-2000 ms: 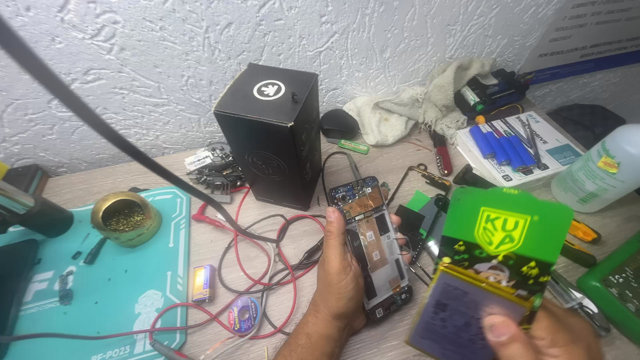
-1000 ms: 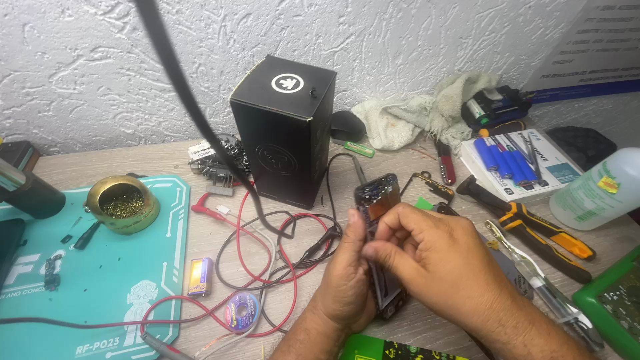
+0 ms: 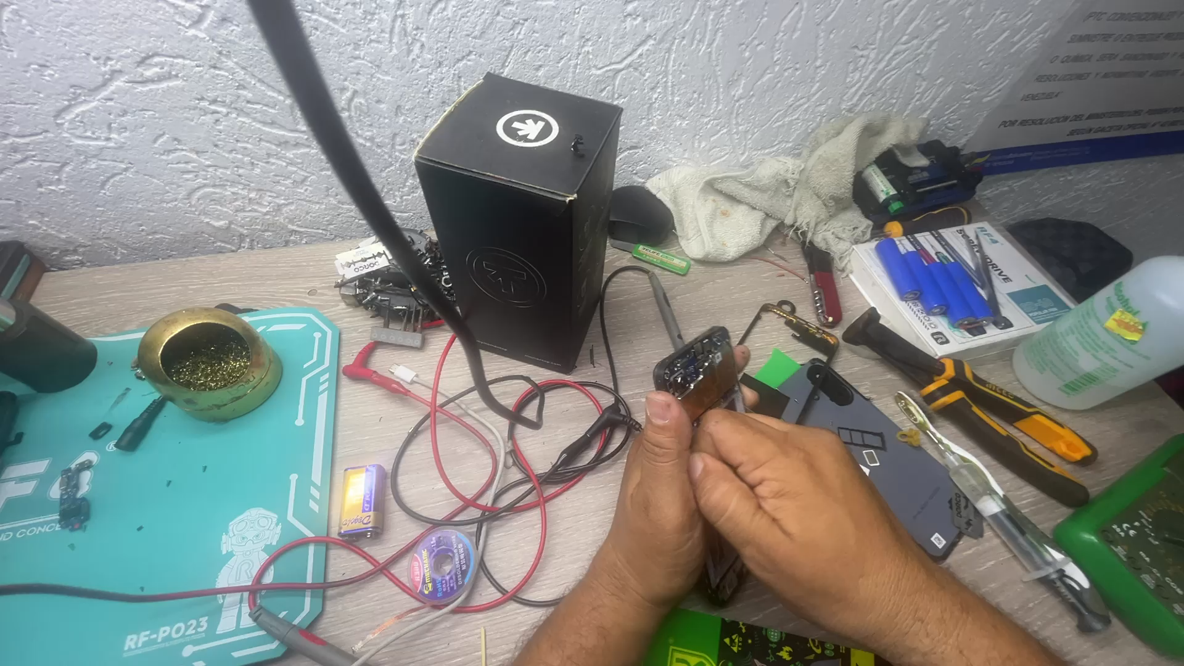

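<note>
An opened smartphone [image 3: 700, 375], its circuit board and copper-coloured flex showing at the top end, is held tilted in my left hand [image 3: 652, 504]. My right hand [image 3: 805, 518] lies across the phone's middle, fingers curled against it; whatever is between those fingers is hidden. Below my wrists lies a green and black package [image 3: 740, 643], partly covered by my forearms. Beside my right hand, a dark phone back cover [image 3: 897, 472] rests on the table. A grey test probe [image 3: 664, 310] lies behind the phone.
Red and black test leads [image 3: 546, 462] loop left of my hands, near a 9-volt battery [image 3: 362, 500] and solder-wick spool [image 3: 444, 566]. A black box [image 3: 518, 231] stands behind. Pliers [image 3: 980, 407], a syringe [image 3: 1008, 527], a plastic bottle [image 3: 1101, 333] and a green-cased multimeter [image 3: 1133, 546] are at right.
Two seconds ago my right hand held the green package at the right; it now lies below my wrists. My right hand has come onto the phone, which is turned more edge-on.
</note>
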